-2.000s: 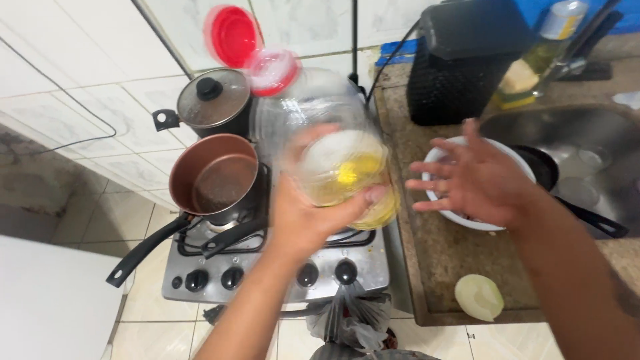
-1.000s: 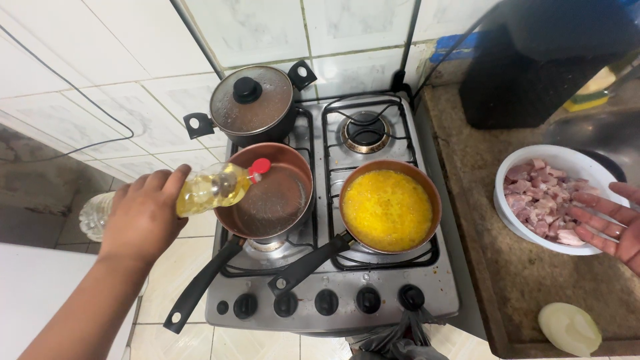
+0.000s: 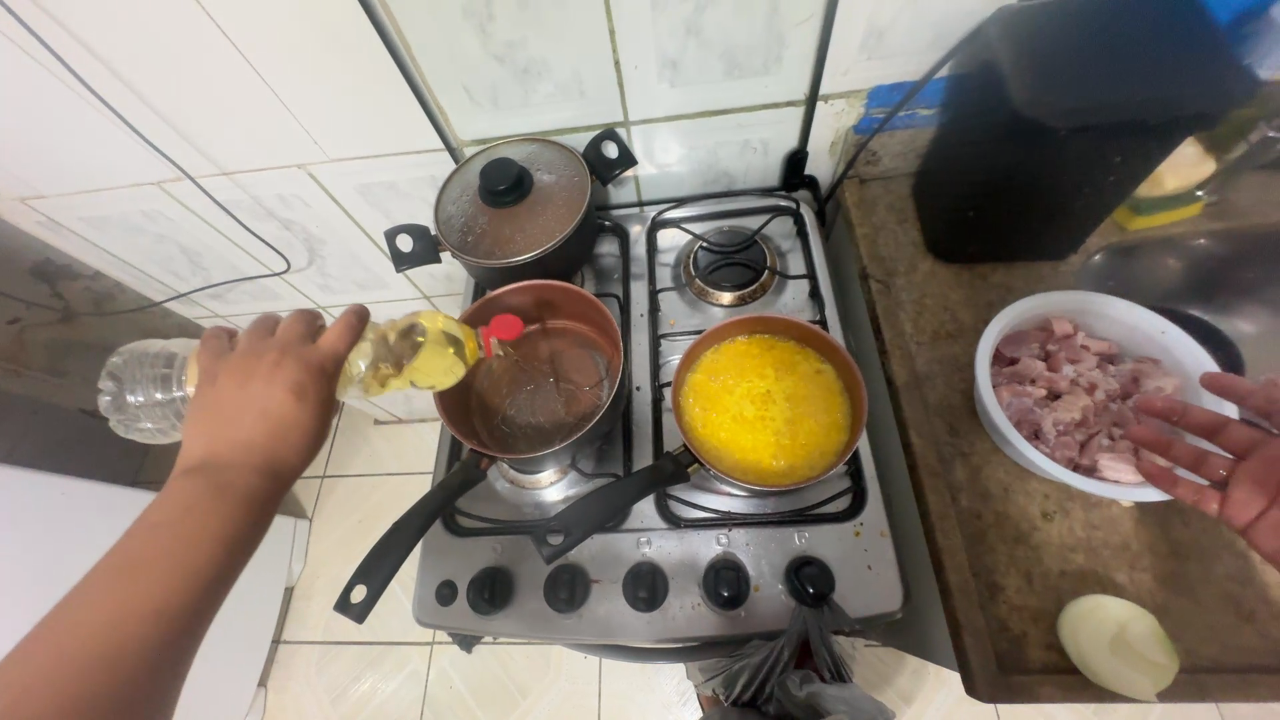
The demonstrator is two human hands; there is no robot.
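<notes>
My left hand (image 3: 265, 390) grips a clear plastic bottle of yellow oil (image 3: 415, 352), tilted almost level, its red cap flipped back and its mouth over a copper-coloured saucepan (image 3: 540, 375). Thin streams seem to fall into the saucepan, where liquid covers the bottom. To the right on the stove, a frying pan (image 3: 858, 405) holds a yellow, bubbly mixture (image 3: 765, 408). My right hand (image 3: 1225, 455), fingers spread and empty, is at the right edge beside a white bowl (image 3: 990, 420) of raw cut meat (image 3: 1070, 395).
A lidded pot (image 3: 515, 210) stands on the back left burner. Both pan handles stick out toward the stove's front. A cut onion piece (image 3: 1118, 645) lies on the stone counter (image 3: 1000, 590) near its edge. Behind are a black container (image 3: 1040, 140) and a sink (image 3: 1200, 260). A plastic bag (image 3: 800, 660) hangs from a knob.
Two seconds ago my left hand was over the right side of the stove; it is now at the left with the oil bottle over the saucepan. My right hand stays near the meat bowl.
</notes>
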